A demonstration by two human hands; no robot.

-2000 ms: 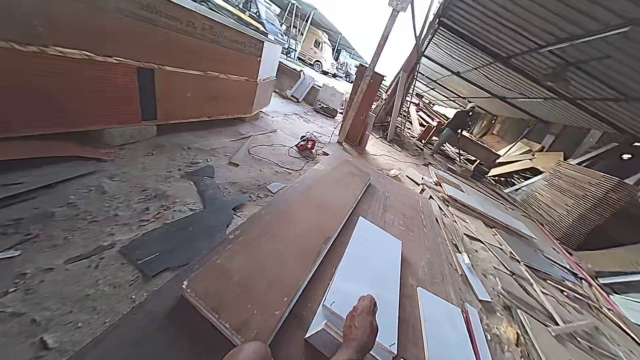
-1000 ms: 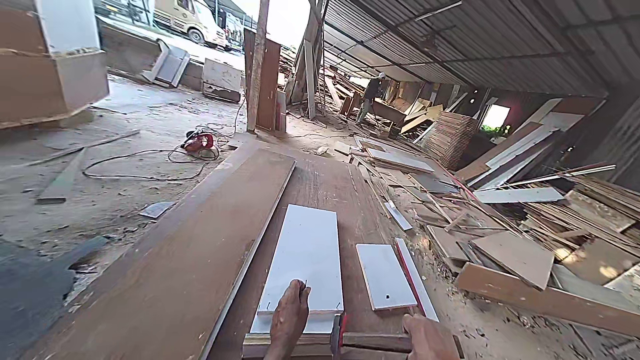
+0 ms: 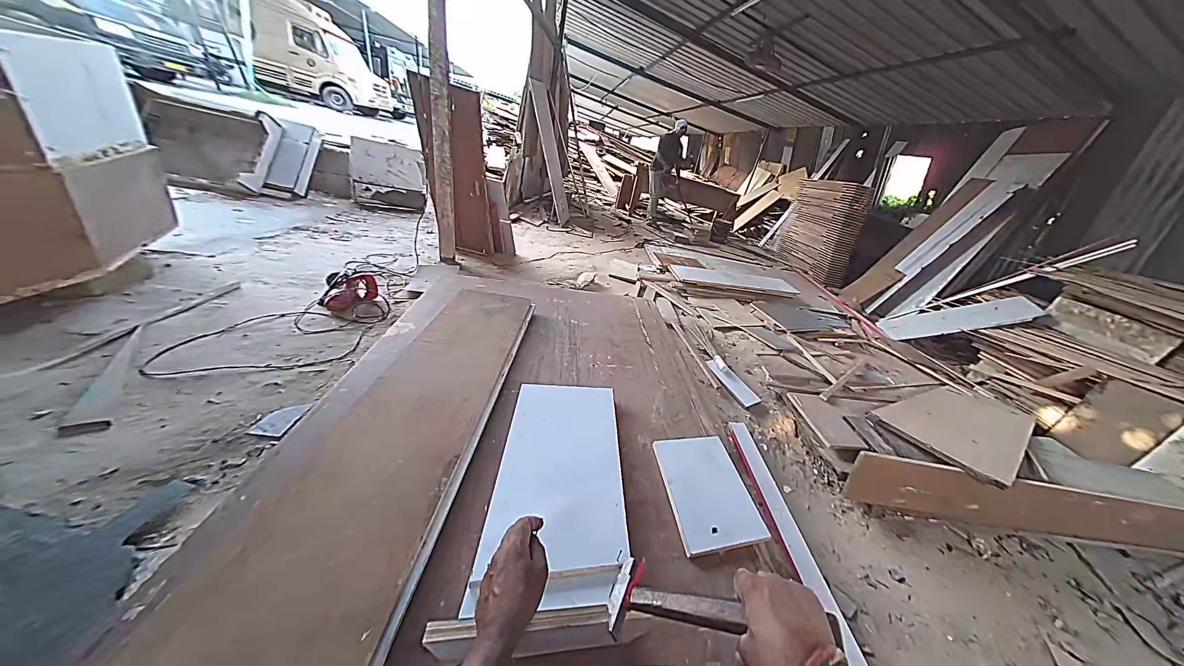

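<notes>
My right hand (image 3: 784, 618) is closed around the handle of a hammer (image 3: 684, 608), whose head, partly red, is at the right end of a wooden strip (image 3: 546, 627). My left hand (image 3: 511, 585) rests at the near edge of a white laminated board (image 3: 564, 472), thumb and finger close together; whether it pinches something small cannot be told. The strip lies across the board's near end. To the right lies a smaller white board (image 3: 710, 495) with a dark hole or spot. A long brown panel (image 3: 370, 462) lies on the left of the brown work surface (image 3: 601, 342).
A red power tool (image 3: 350, 292) with a looping cord lies on the ground at left. A wooden post (image 3: 441, 129) stands ahead. Board offcuts (image 3: 957, 430) cover the ground at right. Another person (image 3: 668, 166) stands farther back beside piled wood. A long white strip (image 3: 786, 527) lies at right.
The view has swung to the right. My right hand and the hammer, out of view two seconds ago, are now at the board's near end. My left hand remains by the white board.
</notes>
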